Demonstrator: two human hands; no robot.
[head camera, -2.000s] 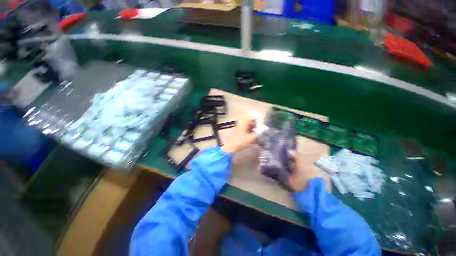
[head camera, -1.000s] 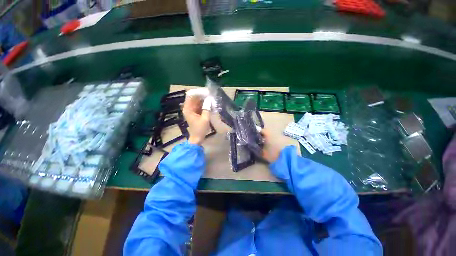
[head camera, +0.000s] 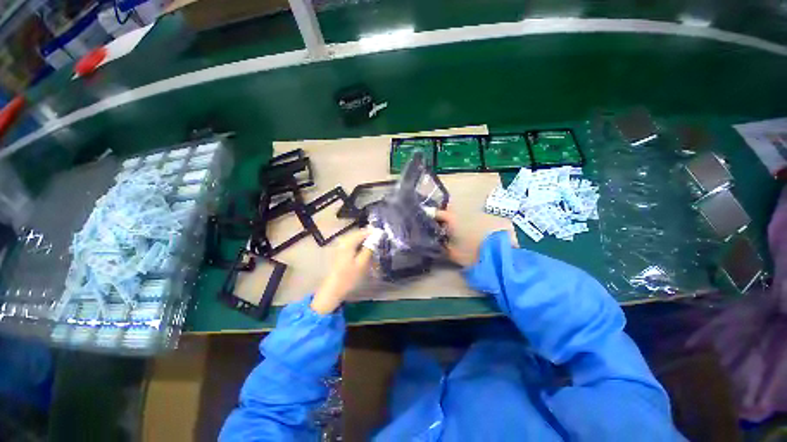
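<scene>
My left hand and my right hand hold a crinkled clear bag between them over the beige sheet. Dark frames show in and under the bag; which are inside I cannot tell. White covers show on my fingertips. Loose black frames lie in a pile on the left of the sheet, one at its front left corner. Several green boards edged in black stand in a row at the sheet's back right.
A heap of pale strips lies to the right. A clear tray with many pale strips is at the left. Grey-faced modules and clear plastic lie at the far right. A black unit sits behind. A person's pink sleeve shows at right.
My left hand has come down and nearer to the bag. The bag is now bunched up, and more frames lie apart on the sheet beside it. The view has shifted slightly.
</scene>
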